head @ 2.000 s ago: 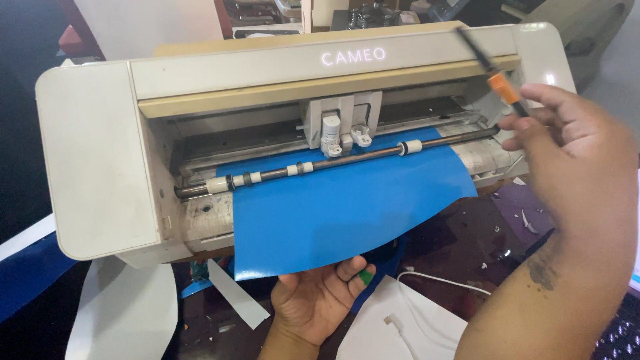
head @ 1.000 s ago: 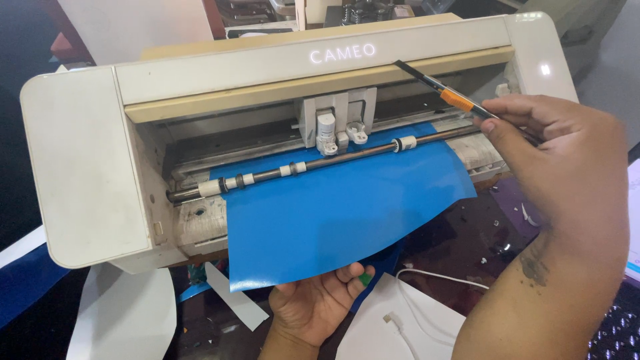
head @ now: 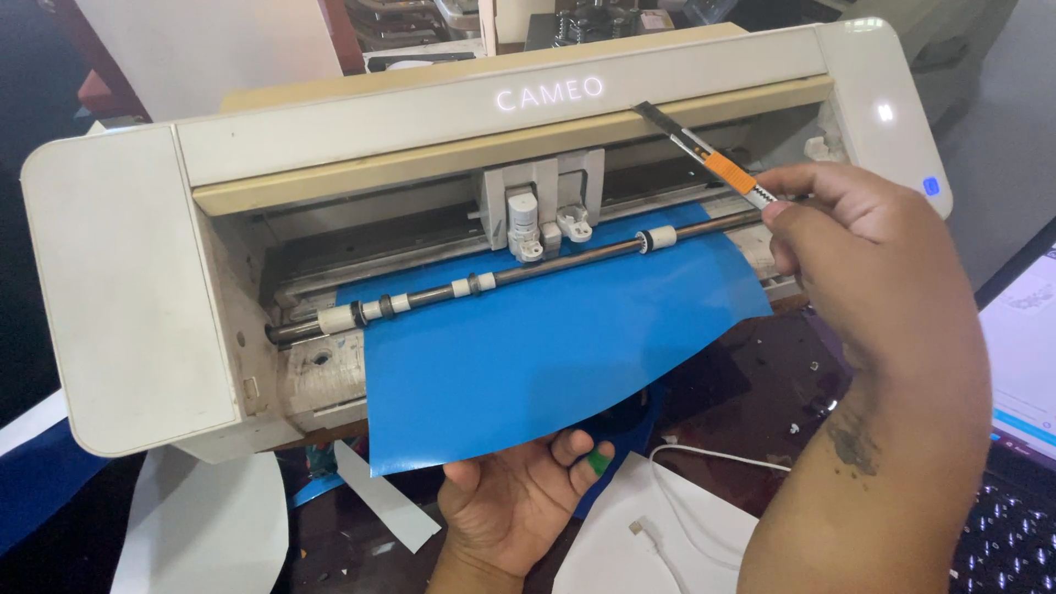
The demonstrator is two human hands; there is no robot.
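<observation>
A white Cameo cutting plotter (head: pixel 495 124) spans the view. A glossy blue vinyl sheet (head: pixel 528 355) lies under its roller bar (head: pixel 569 262) and hangs out over the front. Behind the bar is the tool carriage (head: pixel 540 202). My left hand (head: pixel 520 495) is palm up below the sheet's lower edge, fingers apart; whether the fingertips touch the sheet is hard to tell. Between the fingers and thumb of my right hand (head: pixel 858 239) is a snap-off utility knife (head: pixel 730 172) with an orange part, its dark end pointing up and left in front of the plotter's upper edge.
White paper pieces lie at lower left (head: pixel 202 528) and lower centre (head: pixel 610 528), with a narrow white strip (head: pixel 388 499) between. A white USB cable (head: pixel 660 495) curls over the dark table (head: pixel 742 388). A black keyboard (head: pixel 1002 528) and a lit screen (head: pixel 1023 355) are at right.
My right hand has tilted the knife from steep to a lower slant and brought it left across the plotter's upper edge. My left hand stays below the blue sheet.
</observation>
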